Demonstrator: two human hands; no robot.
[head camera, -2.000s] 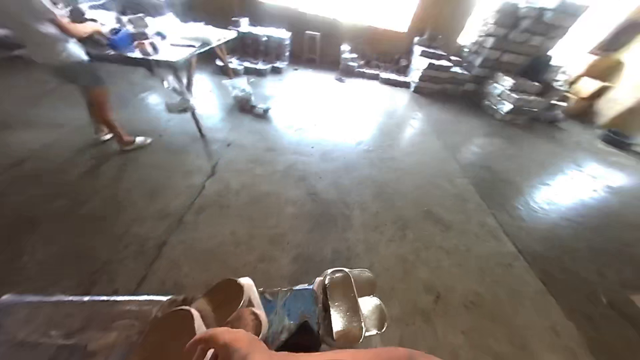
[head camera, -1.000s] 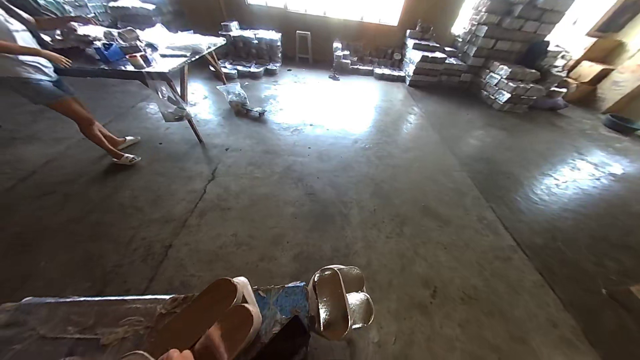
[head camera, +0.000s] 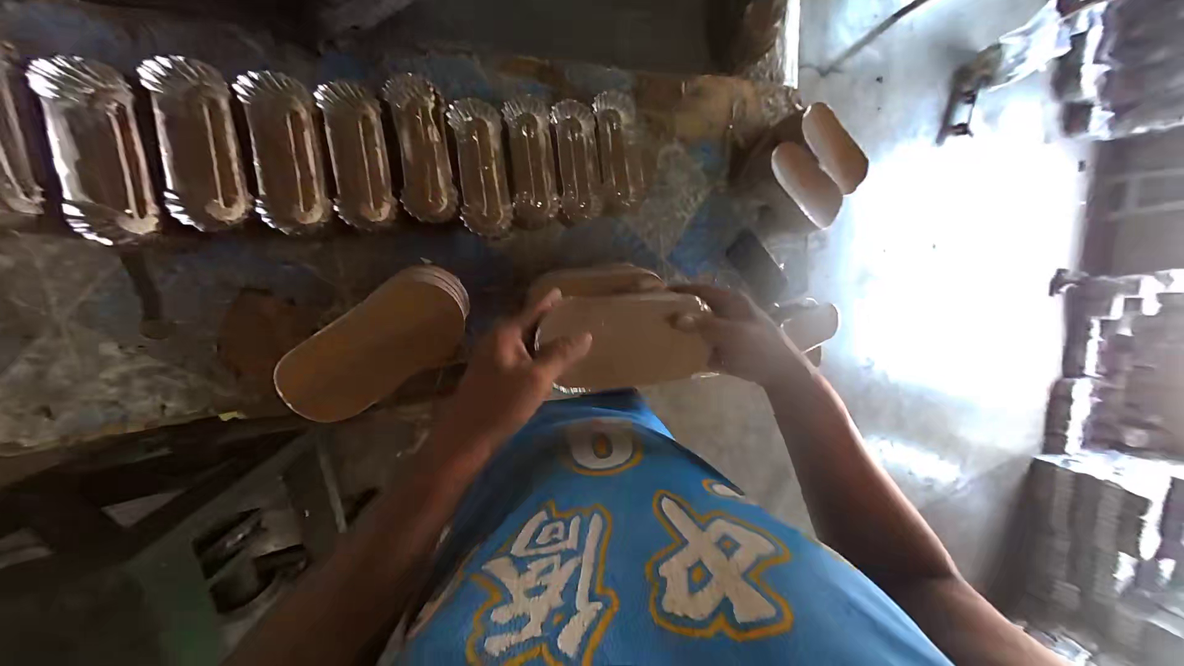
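Low in front of my blue shirt, my left hand (head camera: 523, 356) and my right hand (head camera: 731, 333) grip opposite ends of a brown oval-ended board piece (head camera: 624, 340), with a shiny edge showing beneath it. Just behind it lies another brown piece (head camera: 592, 280), partly hidden. To the left of my left hand rests a stack of similar rounded brown pieces (head camera: 370, 347). Along the far side of the table stands a row of clear plastic trays with fluted ends (head camera: 287, 153). What lies under the held piece is mostly hidden.
The worn tabletop (head camera: 74, 324) extends left. Oval-ended pieces (head camera: 819, 166) lie at its far right corner, near a small dark object (head camera: 757, 266). More rounded pieces (head camera: 809, 324) are beyond my right hand. Stacked packs (head camera: 1096, 527) stand on the floor at right.
The view has turned strongly down onto the table, and both hands now show on a brown piece. One second ago only a few fingers showed beside brown pieces at the bottom edge.
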